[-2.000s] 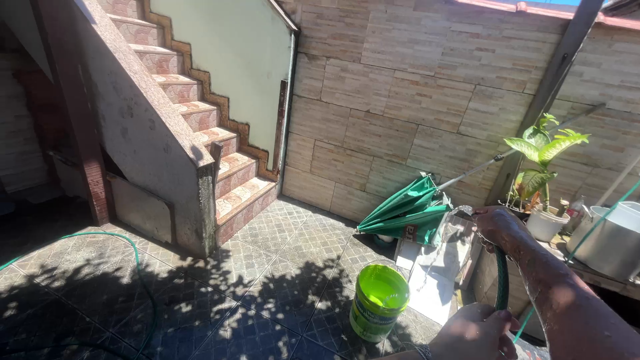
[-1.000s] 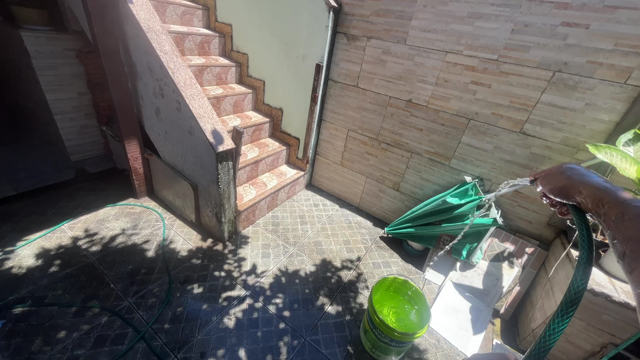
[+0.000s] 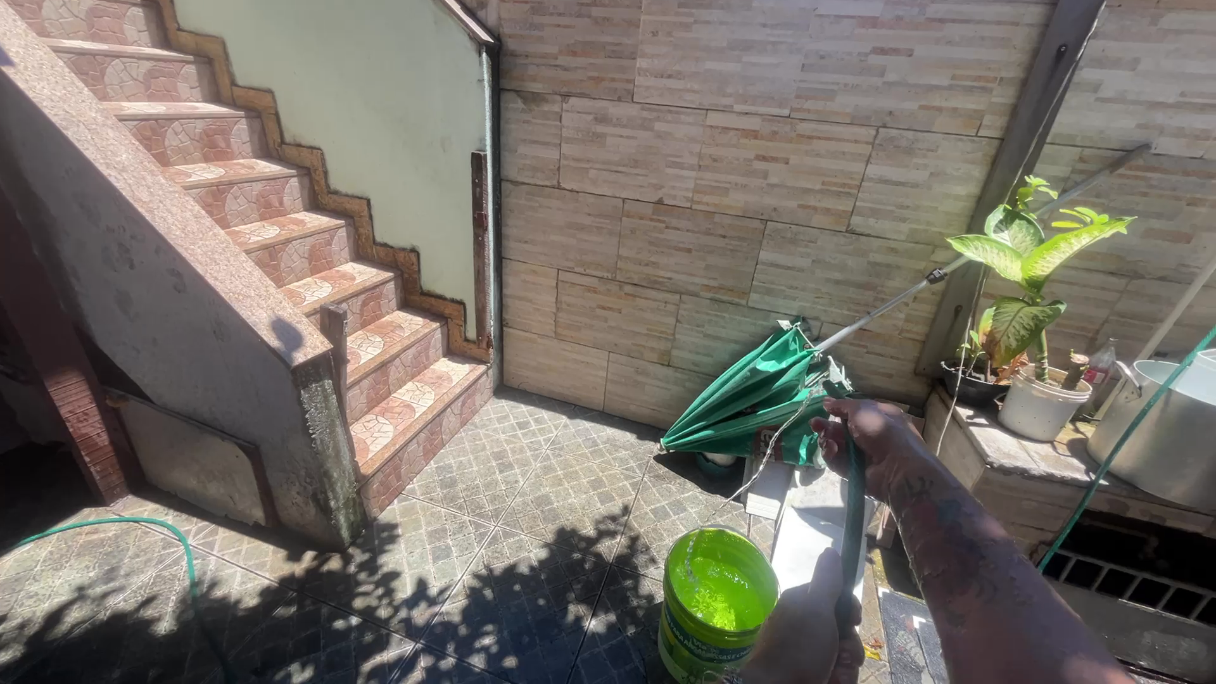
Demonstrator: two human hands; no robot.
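Observation:
My right hand (image 3: 869, 439) grips a green garden hose (image 3: 853, 513) near its end, in front of a folded green parasol (image 3: 746, 394). Lower on the same hose, my left hand (image 3: 803, 617) is closed around it. A thin stream of water arcs from the hose end down to the left, into a lime-green plastic bucket (image 3: 665, 622). The bucket stands on the tiled floor just left of my left hand, with rippling water inside. White panels lie behind and beside the hose, partly covered by my hands.
Tiled stairs (image 3: 328, 285) rise at the left beside a sloping parapet. More green hose (image 3: 185, 556) lies on the floor at lower left. A ledge (image 3: 1035, 456) at the right holds a potted plant (image 3: 1031, 285), a white pot (image 3: 1040, 404) and a large metal pot (image 3: 1154, 437).
My right hand and the hose end have come back down and left from the right edge. My left hand, barely visible a second ago, shows on the hose. The view has shifted right.

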